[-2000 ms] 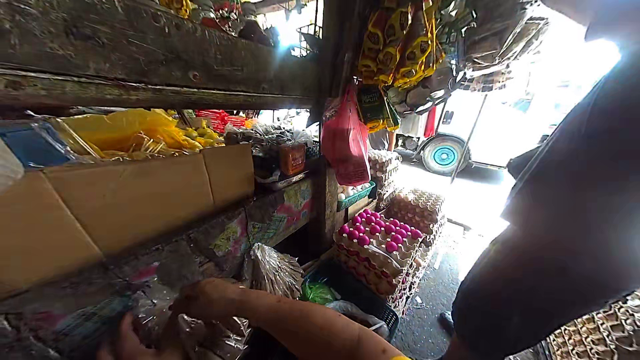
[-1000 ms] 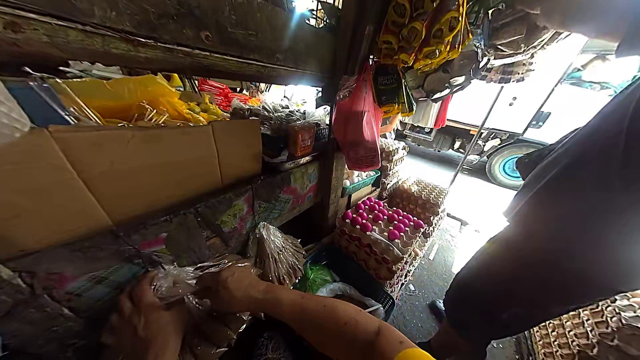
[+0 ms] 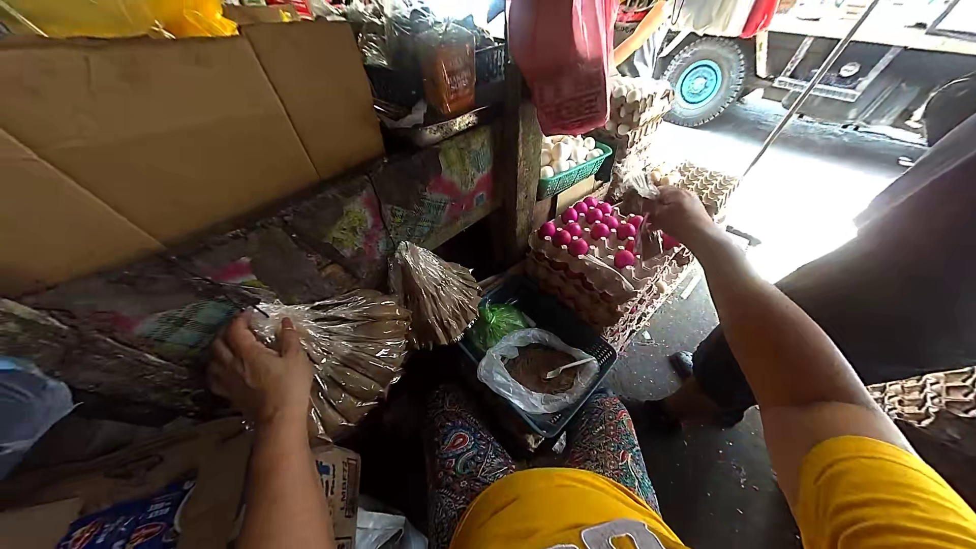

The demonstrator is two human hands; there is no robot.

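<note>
My left hand (image 3: pixel 263 366) is at the gathered top of a bundle of small clear plastic packets of brown powder (image 3: pixel 347 354), hanging against the wooden ledge. A second such bundle (image 3: pixel 431 293) hangs just to its right. My right hand (image 3: pixel 679 213) is stretched out over the stacked egg trays, its fingers closed on a clear plastic bag (image 3: pixel 648 221). Pink eggs (image 3: pixel 578 246) fill much of the top tray beside it. An open plastic bag of brown powder (image 3: pixel 541 368) with a light-coloured scoop stands in a dark crate (image 3: pixel 608 354) in front of my knees.
A cardboard panel (image 3: pixel 152 130) borders the shelf on the left. White eggs fill a green basket (image 3: pixel 583 174) behind a wooden post (image 3: pixel 521 179). A red plastic bag (image 3: pixel 563 69) hangs above. A person's dark-clothed leg (image 3: pixel 862 274) is close on the right; a truck wheel (image 3: pixel 703 82) is beyond.
My right hand has left my left hand's side and reached right, over the egg trays, with a clear bag. The view has tilted down.
</note>
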